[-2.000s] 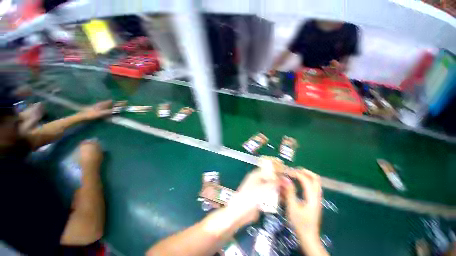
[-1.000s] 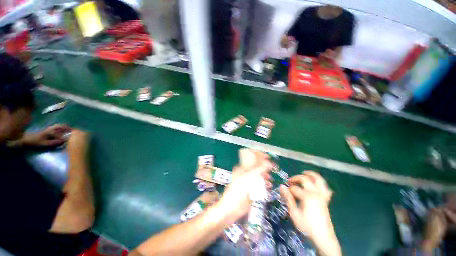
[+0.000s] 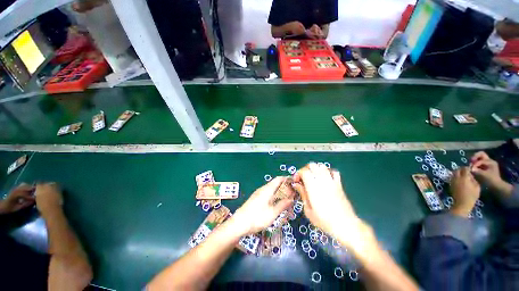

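Note:
My left hand point(image 3: 263, 206) holds a copper-brown circuit board point(image 3: 284, 192) at the middle of the bench. My right hand point(image 3: 320, 185) is at the board's upper end, its fingertips together against it; whether they pinch a ring is too small to tell. Many thin white rings point(image 3: 308, 246) lie scattered below and around my hands. A stack of boards point(image 3: 218, 190) with white dotted sections lies left of my left hand. More boards point(image 3: 209, 225) lie below the stack, partly hidden by my left forearm.
A pale rail point(image 3: 273, 147) divides the bench from the green belt point(image 3: 296, 108), which carries several spaced boards. A slanting white post point(image 3: 162, 74) meets the rail. Other workers' hands are at left point(image 3: 35, 196) and right point(image 3: 475, 181). Red trays point(image 3: 311, 69) stand opposite.
The view has turned right and steadied, so the bench appears straighter. My right hand has moved from apart on the right to meet the board held in my left hand.

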